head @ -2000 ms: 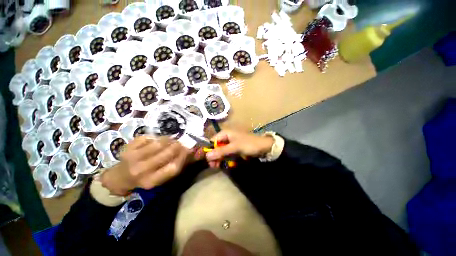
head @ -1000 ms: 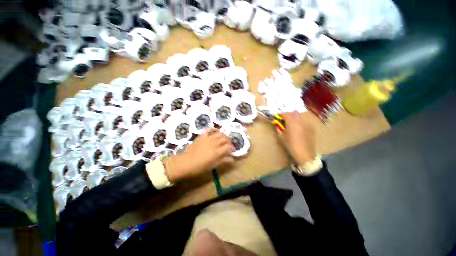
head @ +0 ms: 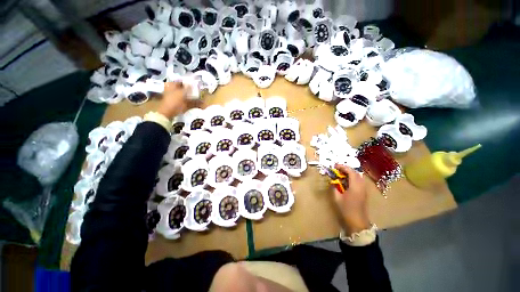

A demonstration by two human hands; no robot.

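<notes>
My left hand (head: 174, 98) reaches to the front edge of the heap of white housings. Its fingertips are at a blurred white housing (head: 193, 87); whether they grip it I cannot tell. My right hand (head: 352, 197) holds pliers with red-and-yellow handles (head: 340, 180), jaws toward the pile of small white pieces (head: 335, 149). White housings with black ringed discs stand in tight rows, such as one near the front right (head: 278, 194). My left sleeve covers part of the rows.
Dark red wired parts (head: 379, 162) lie right of the white pieces, beside a yellow squeeze bottle (head: 436, 166). A full whitish bag (head: 430, 78) is at the far right. A crumpled clear bag (head: 48, 151) is at left. Brown cardboard (head: 319, 219) covers the green table.
My left hand has moved from the front row's right end, away and left to the heap. My right hand still holds the pliers by the small white pieces. The view now shows more of the heap.
</notes>
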